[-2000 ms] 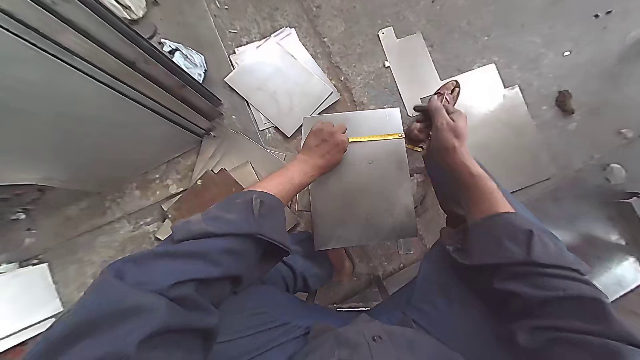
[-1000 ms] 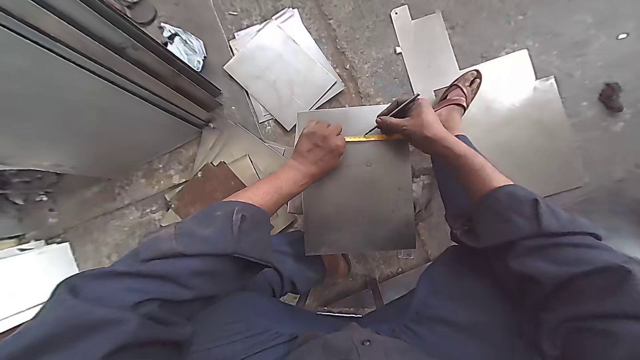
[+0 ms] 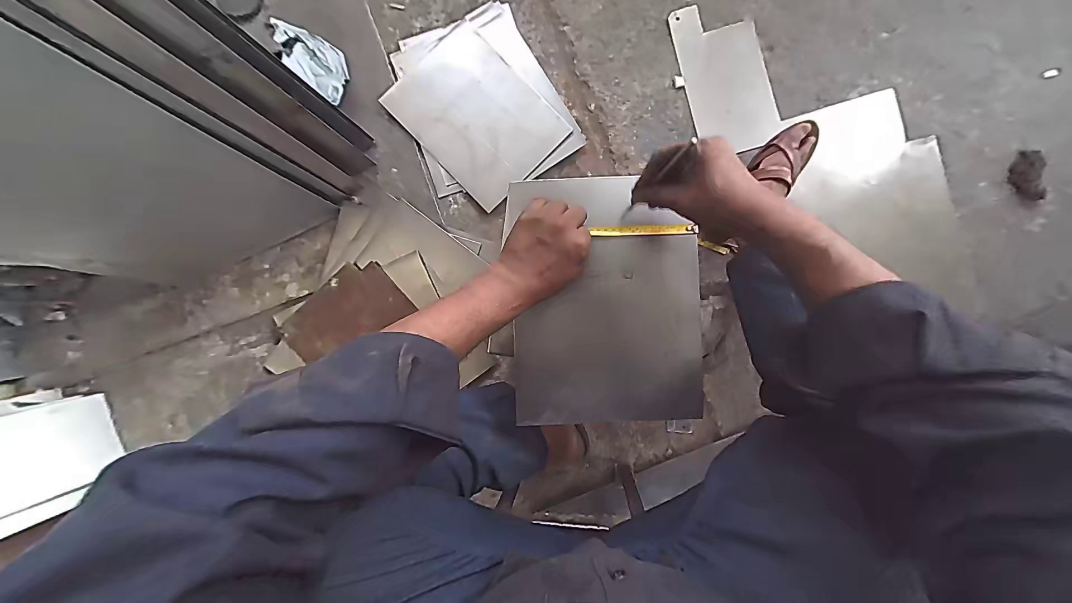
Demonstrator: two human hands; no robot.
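A rectangular metal sheet (image 3: 607, 335) lies flat between my legs. Across its upper part runs a yellow measuring tape (image 3: 641, 230), its right end reaching past the sheet's right edge. My left hand (image 3: 548, 247) is closed on the tape's left part and rests on the sheet. Above the tape, near the sheet's top right corner, my right hand (image 3: 699, 184) grips a thin pen-like marking tool (image 3: 680, 157); its lower tip is blurred over the sheet.
Stacked metal sheets (image 3: 477, 109) lie beyond the left hand, with brown and grey offcuts (image 3: 352, 310) nearer. Large sheets (image 3: 879, 193) lie at right under my sandalled foot (image 3: 787, 155). Tall metal panels (image 3: 151, 142) stand at left, beside a crumpled plastic bag (image 3: 310, 59).
Two seconds ago my right hand was off the sheet, to its right. It moved left over the tape with the marking tool, and is now just above it. The left hand keeps its place.
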